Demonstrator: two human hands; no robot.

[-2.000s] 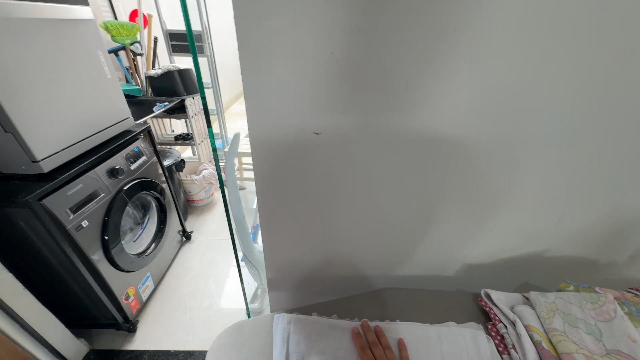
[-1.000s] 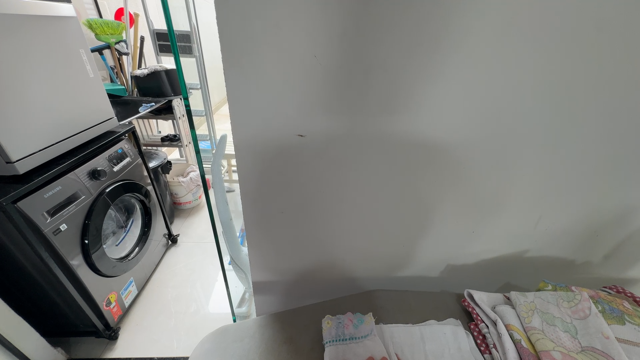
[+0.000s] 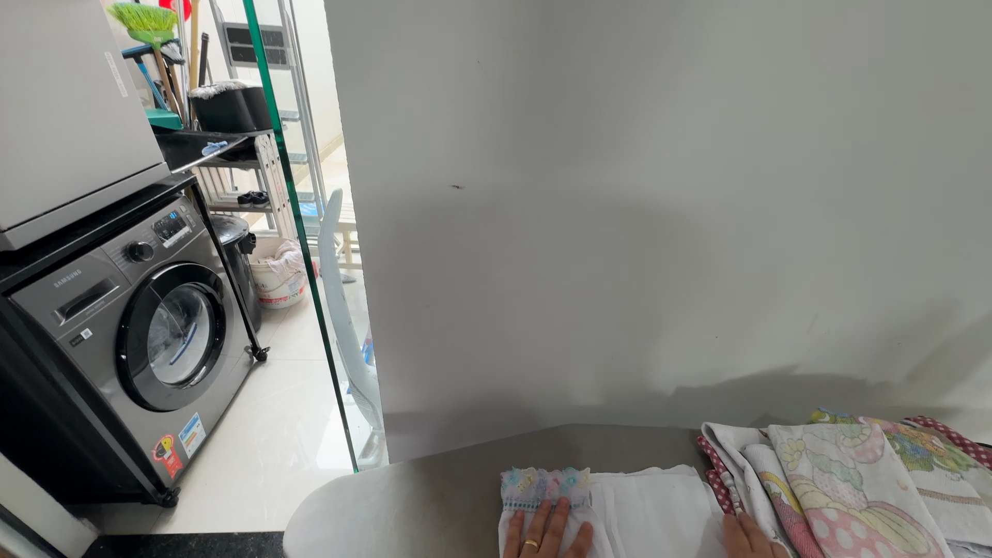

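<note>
My left hand (image 3: 546, 531), with a ring on one finger, lies spread flat on a white cloth (image 3: 508, 515) that has a pastel lace-like border along its far edge. Right beside that border lies more folded white cloth (image 3: 659, 504). At its right side is my right hand (image 3: 750, 536), partly cut off by the bottom edge, its fingertips touching the cloth between the white pieces and the printed ones. Several printed cloths (image 3: 845, 480) are piled at the right, some with red polka-dot fabric.
The cloths rest on a grey rounded ironing board or tabletop (image 3: 372, 496) against a grey wall (image 3: 620, 232). To the left are a washing machine (image 3: 124, 341), a glass panel edge (image 3: 291, 178), a bucket with cloth (image 3: 279, 279), a broom (image 3: 147, 23) and a shelf (image 3: 240, 186).
The lace-bordered part of the cloth now shows at the left end, where plain white cloth lay two seconds ago. My right hand has come into view.
</note>
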